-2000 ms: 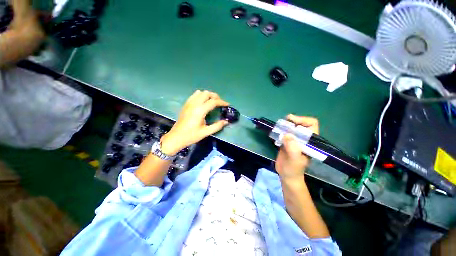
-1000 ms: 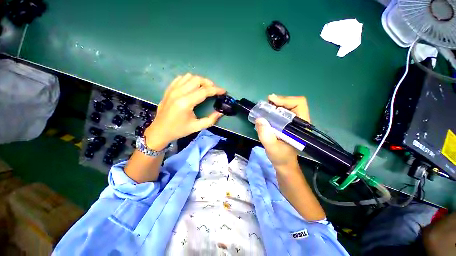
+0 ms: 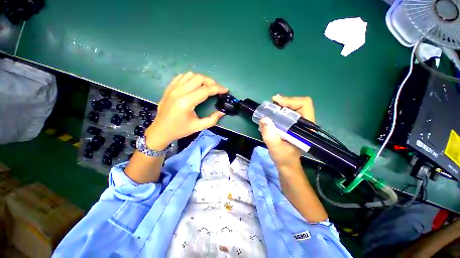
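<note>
My left hand (image 3: pixel 184 111) pinches a glossy black housing (image 3: pixel 227 104) between thumb and fingers, just above the bench's near edge. My right hand (image 3: pixel 285 132) grips the long black dispensing syringe (image 3: pixel 323 147) around its clear sleeve with a white label (image 3: pixel 276 119). The blue needle tip (image 3: pixel 235 101) is at the housing; whether it touches cannot be told. The green adapter head (image 3: pixel 361 170) is at the syringe's rear, with a pale hose (image 3: pixel 348 204) leaving it. Another black housing (image 3: pixel 281 33) lies further back on the bench.
The green bench (image 3: pixel 151 40) bears a white wipe (image 3: pixel 347 34). A fan (image 3: pixel 438 20) and black controller (image 3: pixel 438 131) with a red light stand at right, a white cord (image 3: pixel 397 103) beside them. A blister tray of black parts (image 3: pixel 113 131) is below the bench edge. Cardboard boxes (image 3: pixel 40 216) are lower left.
The syringe has moved left, so its needle has gone from short of the housing to the housing. The view has shifted nearer the hands; the back housings are out of view. Little differs from one second ago.
</note>
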